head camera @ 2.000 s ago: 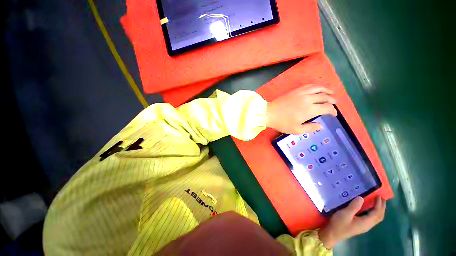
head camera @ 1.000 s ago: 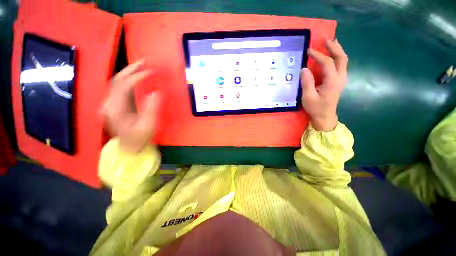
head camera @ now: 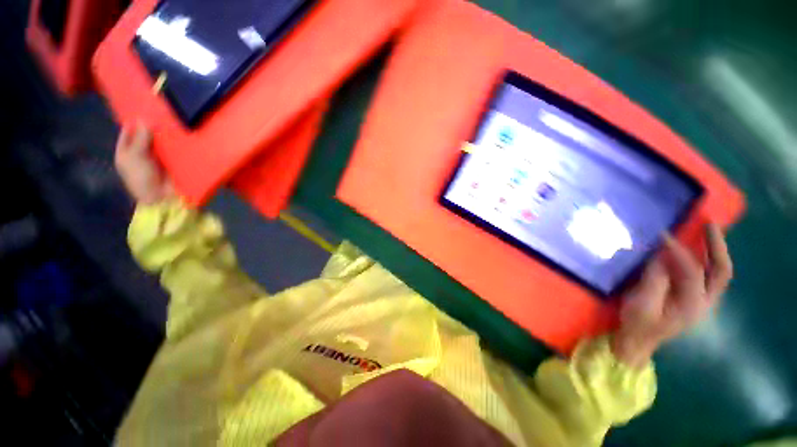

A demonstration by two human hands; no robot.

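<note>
A tablet with a lit screen of app icons (head camera: 572,183) lies on a red-orange foam pad (head camera: 411,157) at the right. My right hand (head camera: 677,292) is at its right short edge, fingers apart, with fingertips at the tablet corner and over the pad's end. A second tablet, its screen dark with bright reflections (head camera: 210,52), lies on another foam pad (head camera: 262,118) at the upper left. My left hand (head camera: 142,166) holds that pad's near left edge; its grip is partly hidden. The picture is blurred.
Another pad edge (head camera: 284,161) shows under the left pad. A further red-orange pad with a dark item (head camera: 74,52) is at the far upper left. The green bench (head camera: 743,148) extends at the right. Grey floor with a yellow line (head camera: 306,233) lies below.
The view has turned and shifted towards the left. My left hand has moved from the right-hand pad to the left pad's edge. My right hand remains beside the lit tablet's right end.
</note>
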